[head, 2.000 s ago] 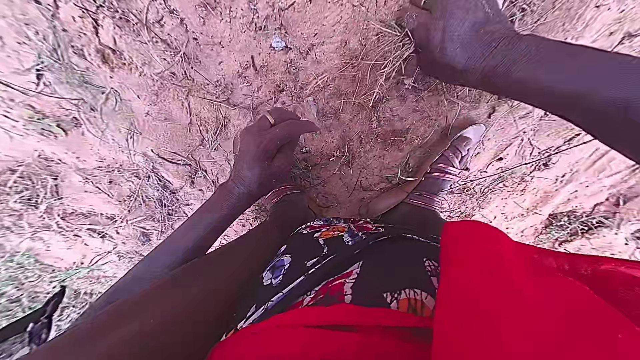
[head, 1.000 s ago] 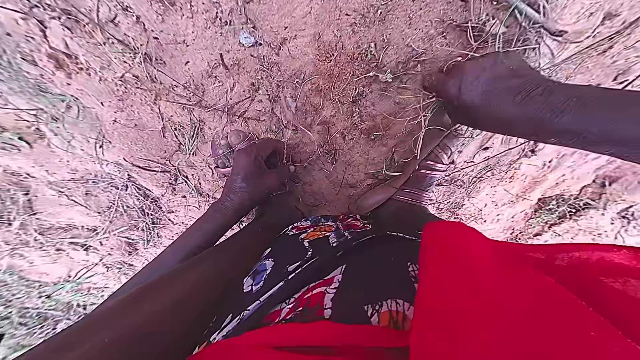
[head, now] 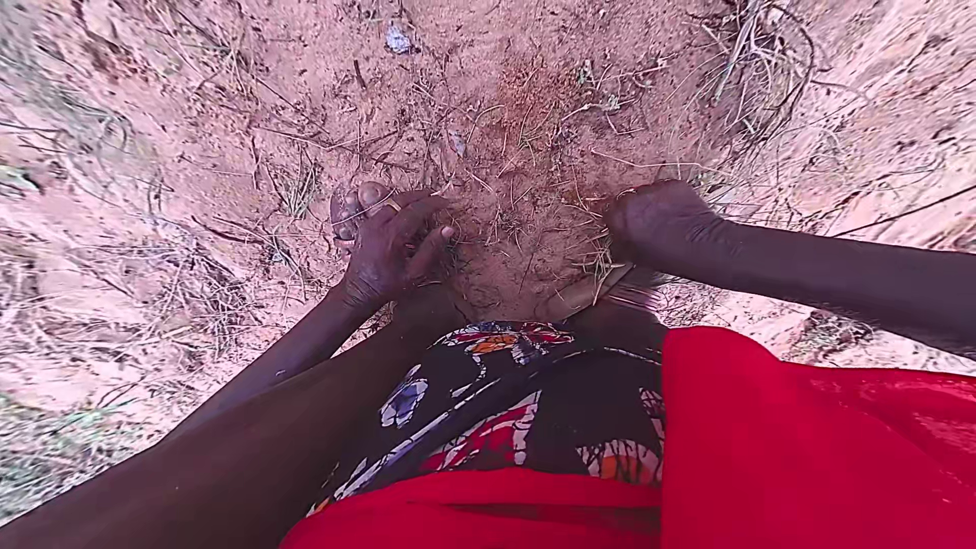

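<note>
Fingers apart, my left hand (head: 400,240) is low over the reddish soil (head: 526,137), beside the toes of my bare left foot (head: 354,210). A ring shows on one finger, and nothing plain is held. My right hand (head: 659,225) is lowered to the ground on the other side, back of the hand up, its fingers curled under and hidden. Thin dry grass stalks (head: 602,255) lie against and below it; whether it grips any of them cannot be told. My right foot, near that hand, is largely hidden.
A clump of dry stems (head: 762,69) lies at the upper right. A small pale scrap (head: 398,38) is at the top. Dry grass (head: 198,282) covers ground at the left. Patterned cloth (head: 496,412) and red cloth (head: 770,450) cover my lap.
My right hand has come down and inward, closer to my body, from the upper right. The fingers of my left hand are more spread than one second ago.
</note>
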